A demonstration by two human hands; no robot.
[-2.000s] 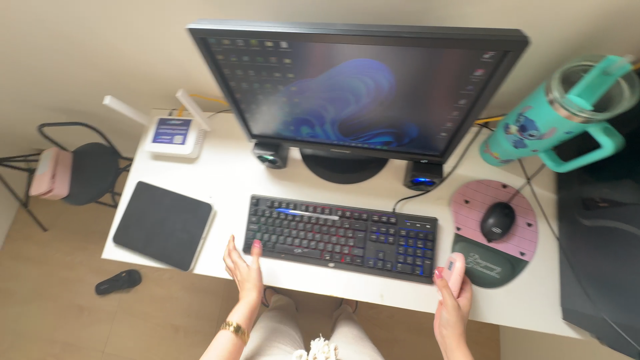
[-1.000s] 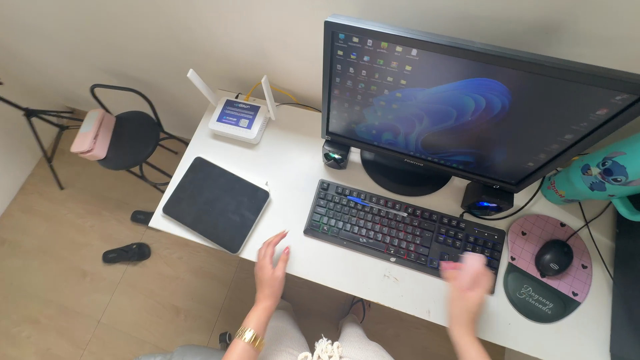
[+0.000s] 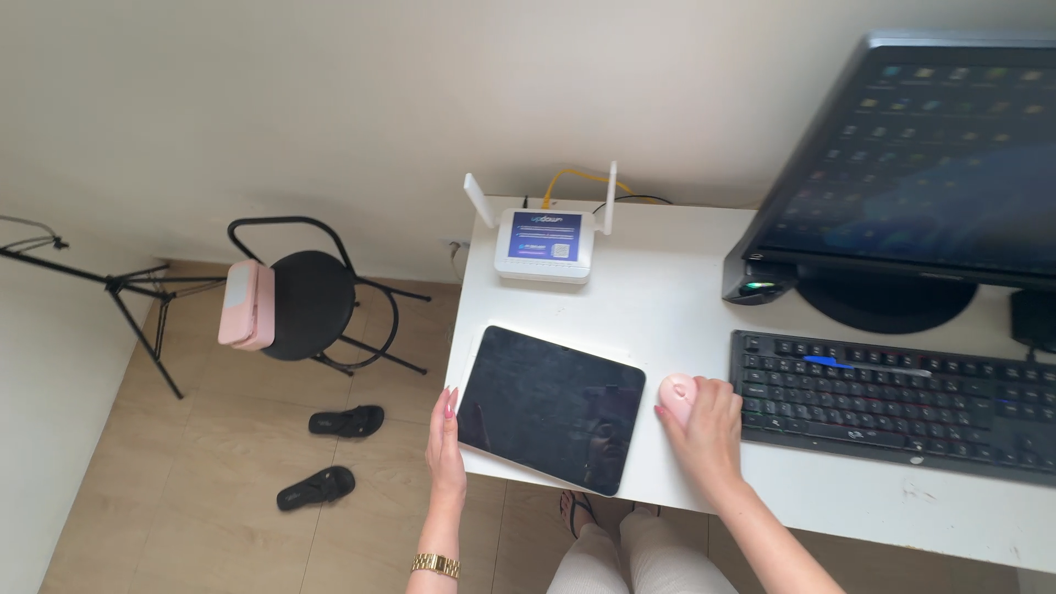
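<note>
A black-screened tablet (image 3: pixel 553 408) lies at a slant near the front left corner of the white desk. My left hand (image 3: pixel 447 441), with a gold watch on the wrist, is at the tablet's left edge, fingers pointing up; whether it grips the edge cannot be told. To the tablet's right, my right hand (image 3: pixel 711 429) is closed around a small pink rounded device, perhaps a mouse (image 3: pixel 678 396), on the desk. Just right of that hand is a black keyboard (image 3: pixel 866 408) with a blue-capped pen (image 3: pixel 829 361) lying across its upper keys.
A white router (image 3: pixel 544 268) with two antennas stands behind the tablet. A monitor (image 3: pixel 932 165) and small speaker (image 3: pixel 759 282) are at right. Left of the desk (image 3: pixel 676 318) are a black chair (image 3: pixel 313 305) bearing a pink case (image 3: pixel 247 305), a tripod (image 3: pixel 124 285) and black slippers (image 3: pixel 346 421).
The view has swung left. My right hand has moved from over the keyboard to the desk between keyboard and tablet, with the pink device. My left hand has moved from the tablet's right to its left edge.
</note>
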